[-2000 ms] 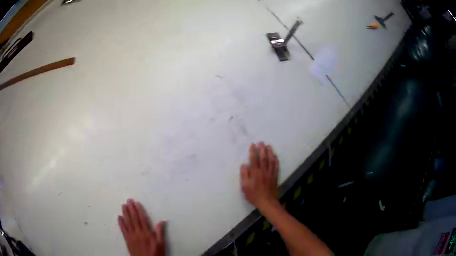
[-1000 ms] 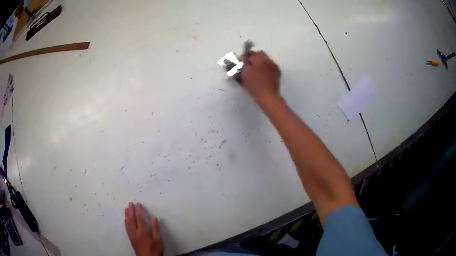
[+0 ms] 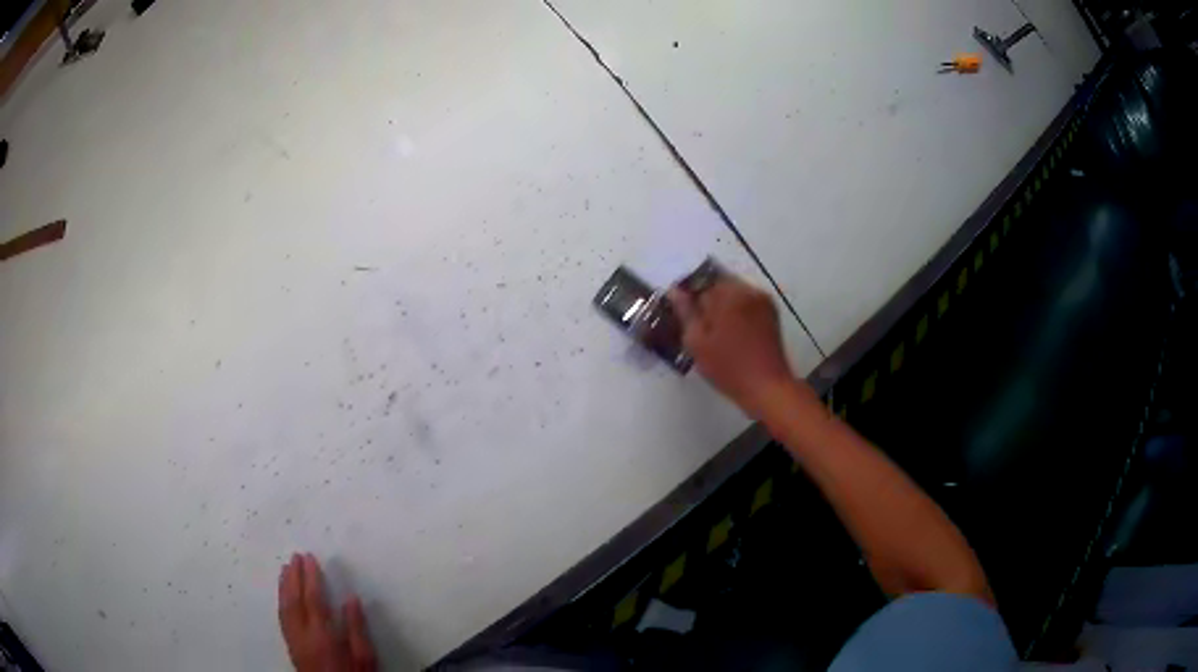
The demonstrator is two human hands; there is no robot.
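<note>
A dark and silver metal fitting is on the white table, right of the middle. It has a flat oblong base and an upright part. My right hand is closed around its upright part, with the fingers partly blurred. My left hand lies on the table at the bottom left, cut off by the lower edge, fingers extended and holding nothing. Several small dark specks lie scattered between my hands and further up the table.
The white table has a dark seam and a metal-trimmed right edge. A similar metal fitting and a small orange item are at the far right. A brown strip is at the left. White scraps lie on the dark floor.
My right hand took hold of the fitting and has moved it nearer to the table's edge. The white paper seen at the seam earlier no longer shows clearly. My left hand stays flat.
</note>
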